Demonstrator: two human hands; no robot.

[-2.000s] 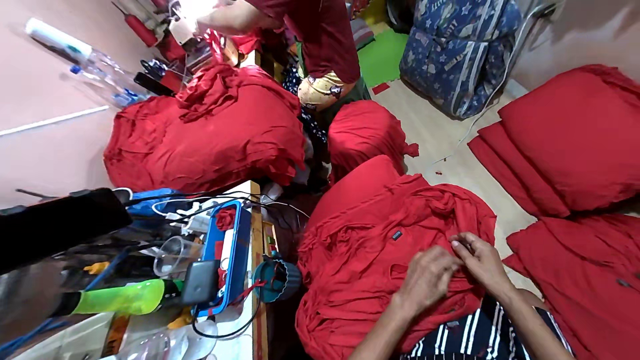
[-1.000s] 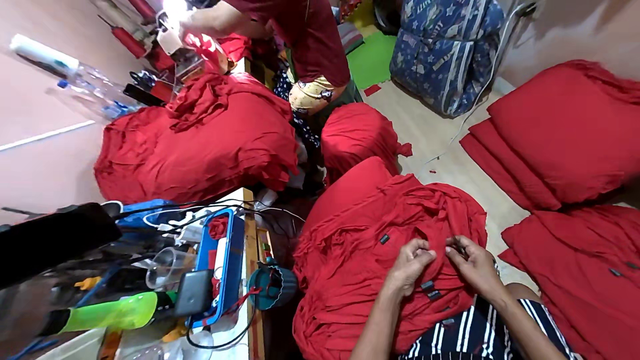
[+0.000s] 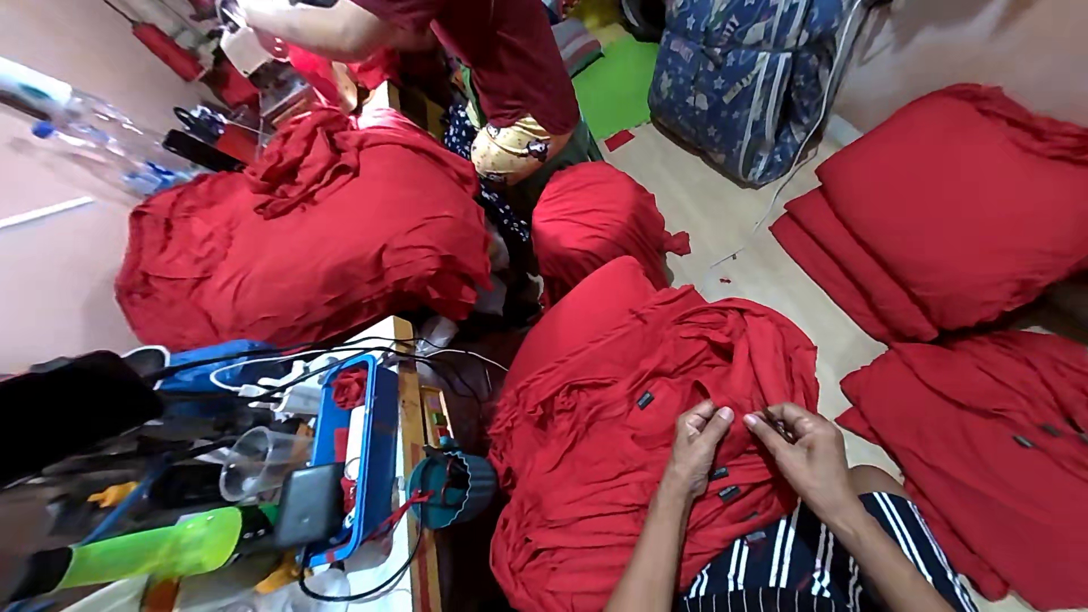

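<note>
A heap of red fabric pieces [image 3: 586, 442] lies across my lap, over black shorts with white stripes. Small dark labels [image 3: 645, 399] show on several of its folds. My left hand [image 3: 699, 446] pinches the red cloth between thumb and forefinger near the heap's right side. Close beside it, my right hand [image 3: 803, 450] is curled with thumb and forefinger together at the same cloth; a small dark item, too unclear to name, shows between its fingers. A short gap parts the two hands.
At left, a cluttered table holds a blue tray [image 3: 387, 442], a clear plastic cup [image 3: 255, 463] and cables; a teal bin [image 3: 450, 489] is at its edge. Red fabric stacks [image 3: 960, 221] lie at right. Another person [image 3: 518, 68] works beyond a red pile [image 3: 340, 246]. A blue patterned bag [image 3: 739, 85] stands behind.
My hands were close together on the cloth two seconds ago, and now stand slightly apart. More dark labels show near them than then.
</note>
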